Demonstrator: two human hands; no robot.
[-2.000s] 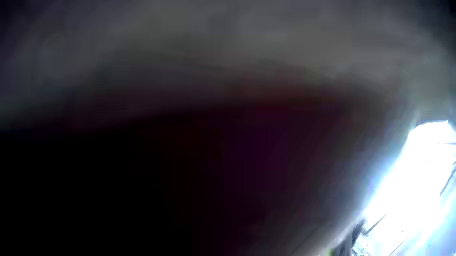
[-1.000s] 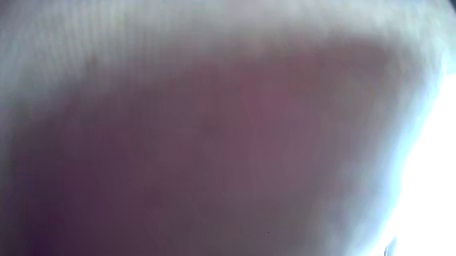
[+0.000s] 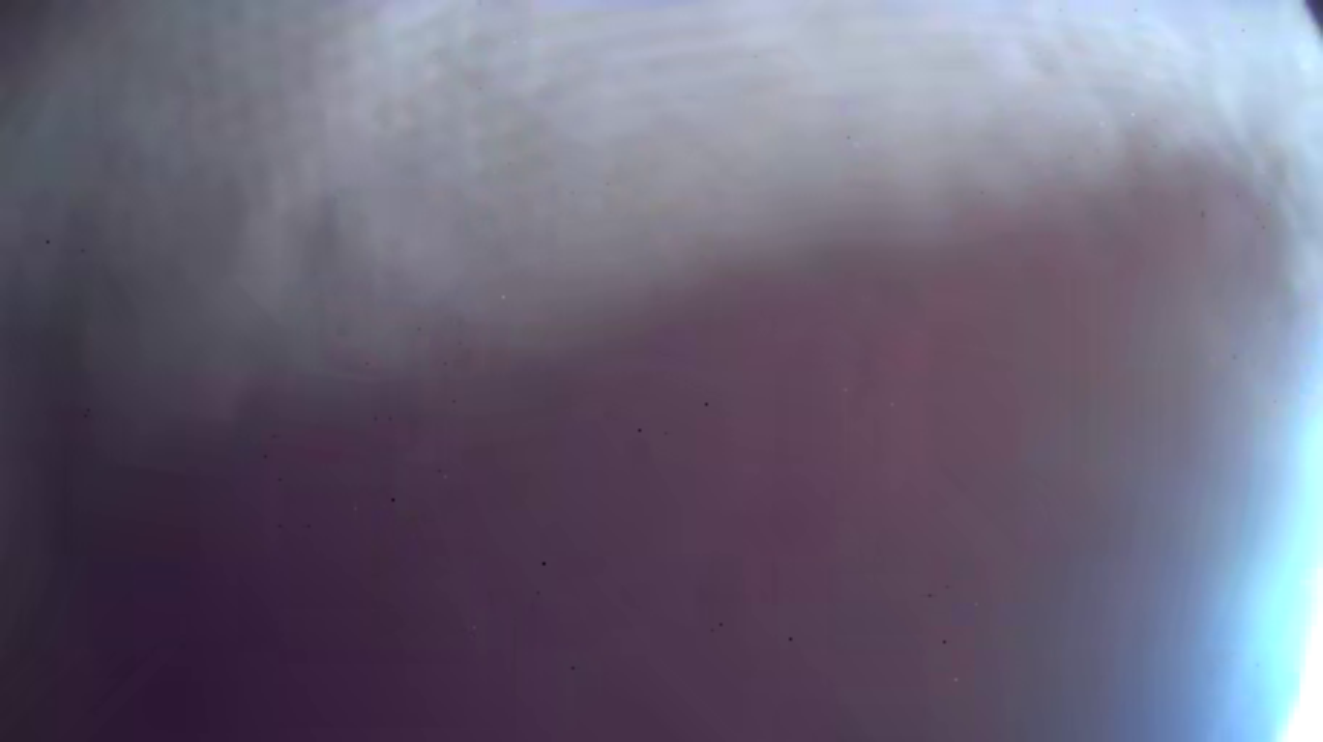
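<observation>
A blurred surface very close to the lens fills nearly the whole view. Its upper part is a pale grey area (image 3: 479, 160), and its lower part is a dark reddish-purple area (image 3: 697, 522). I cannot tell what either one is. Neither my left hand nor my right hand can be made out. No tool or work piece can be recognised.
A bright white-blue glare (image 3: 1299, 638) shows along the lower right edge. Nothing else can be made out.
The bright area at the right has shrunk to a thin strip at the edge. The border between the pale and purple areas has moved lower. The picture is brighter than two seconds ago.
</observation>
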